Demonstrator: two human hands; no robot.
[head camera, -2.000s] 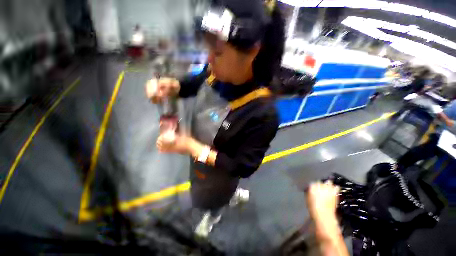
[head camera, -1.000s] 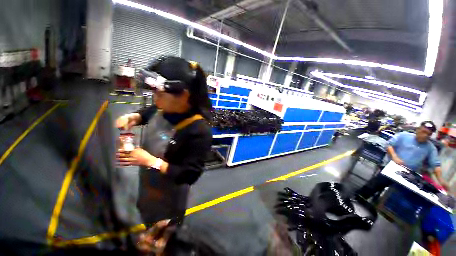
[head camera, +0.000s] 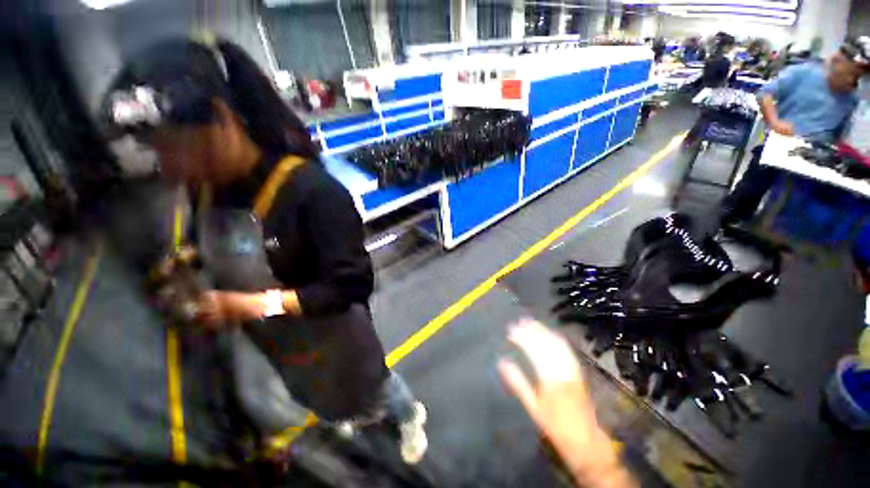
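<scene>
My right hand (head camera: 553, 381) is raised at the lower middle, blurred, with the fingers spread and nothing seen in it. It is left of the pile of glossy black straps (head camera: 658, 295) and apart from it. The pile lies on a dark table (head camera: 763, 438), with strap ends fanned out toward me. My left hand is not in view; the lower left is dark and blurred.
A person in a dark apron (head camera: 315, 353) stands close at left, hands together. A blue-and-white machine (head camera: 572, 114) bears black straps. Another person (head camera: 811, 105) works at a white-topped table. A blue-filled tub (head camera: 849, 396) is at the right edge.
The view has turned and tilted down. My right hand, near the strap pile two seconds ago, is now apart from it with fingers spread. The tub has come into view.
</scene>
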